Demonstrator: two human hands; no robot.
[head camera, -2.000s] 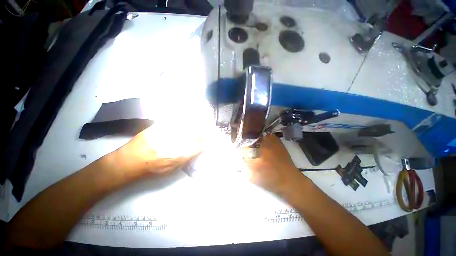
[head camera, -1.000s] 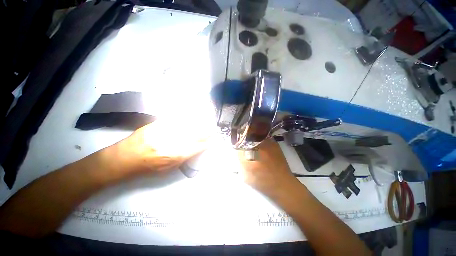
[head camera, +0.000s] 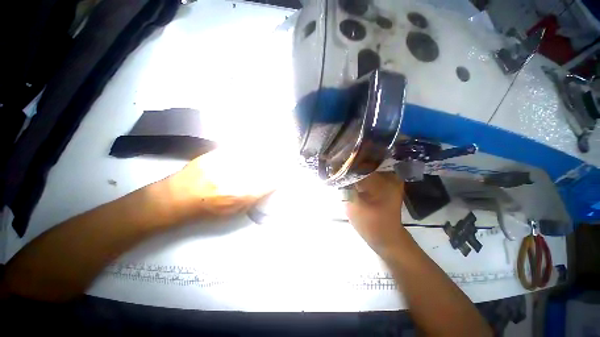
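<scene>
A dark fabric piece (head camera: 164, 135) lies flat left of the sewing machine's needle area, its right end lost in glare. My left hand (head camera: 204, 187) rests palm down at the piece's near right end, fingers pointing right into the glare. A small dark edge (head camera: 258, 216) shows under its fingertips. My right hand (head camera: 376, 204) is beside the shiny curved guard (head camera: 387, 118) at the front of the white sewing machine (head camera: 434, 85), its fingers partly hidden behind the guard. Glare hides the needle, the presser foot and whatever either hand may hold.
Long dark fabric strips (head camera: 79, 92) lie along the left edge. Right of my right hand are a black flat rectangle (head camera: 427, 196), a jagged dark metal part (head camera: 464, 233) and red and yellow handled scissors (head camera: 534, 262). Ruler markings (head camera: 164, 273) run along the near table edge.
The view has shifted, so the machine sits further right and higher. My right hand has moved a little right, away from the glare and my left hand. The left hand stays about where it was.
</scene>
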